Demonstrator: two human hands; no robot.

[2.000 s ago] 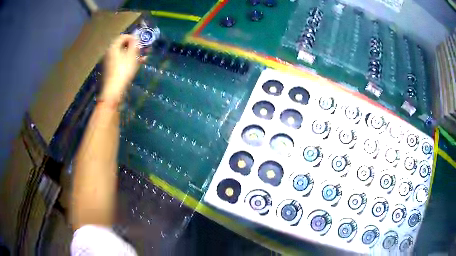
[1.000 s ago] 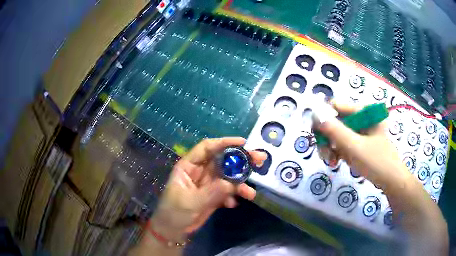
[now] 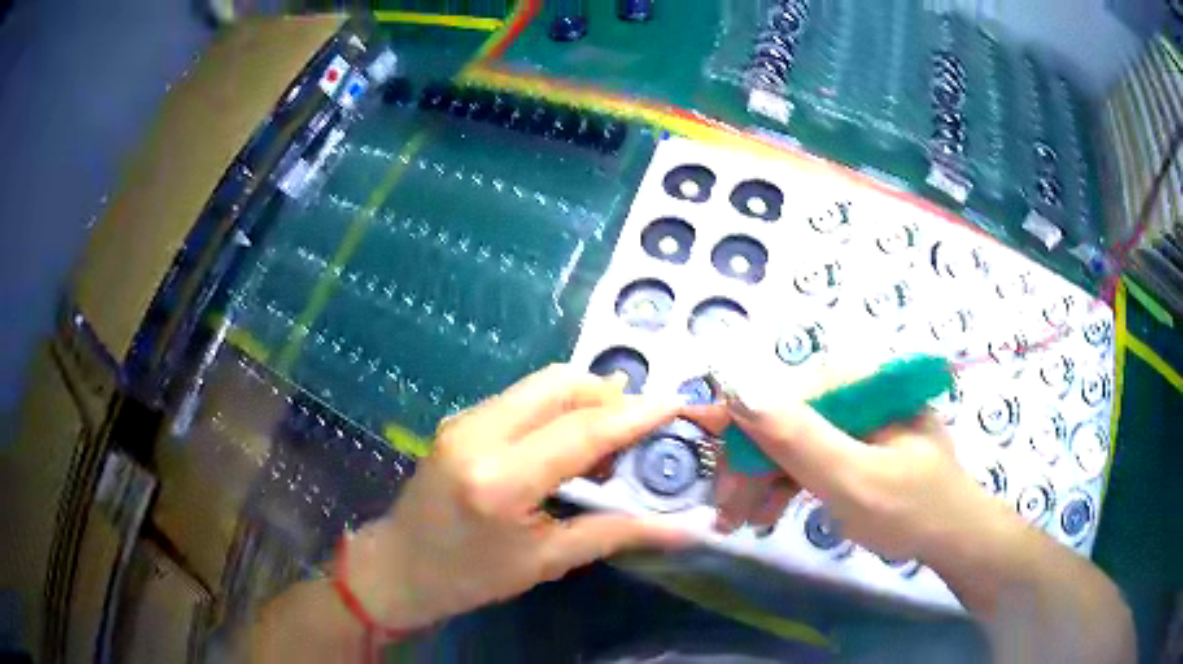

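Observation:
A white foam tray has rows of round pockets, several with silver-ringed drivers and several empty and dark. My left hand reaches over its near left corner, thumb and fingers apart around a ringed driver; I cannot tell whether it is gripped or seated. My right hand is shut on a green-handled probe with a red lead. Its fingertips are close to my left fingertips, near another driver. The probe tip is hidden.
A clear blister tray with black parts along its far edge lies left on the green mat. Further blister trays lie beyond the foam tray. Cardboard lines the left, stacked sheets the right. Two dark discs lie at the top.
The blue-fronted driver seen earlier in my left hand no longer shows clearly. My left hand has moved right onto the foam tray, and my right hand with the probe has moved down beside it.

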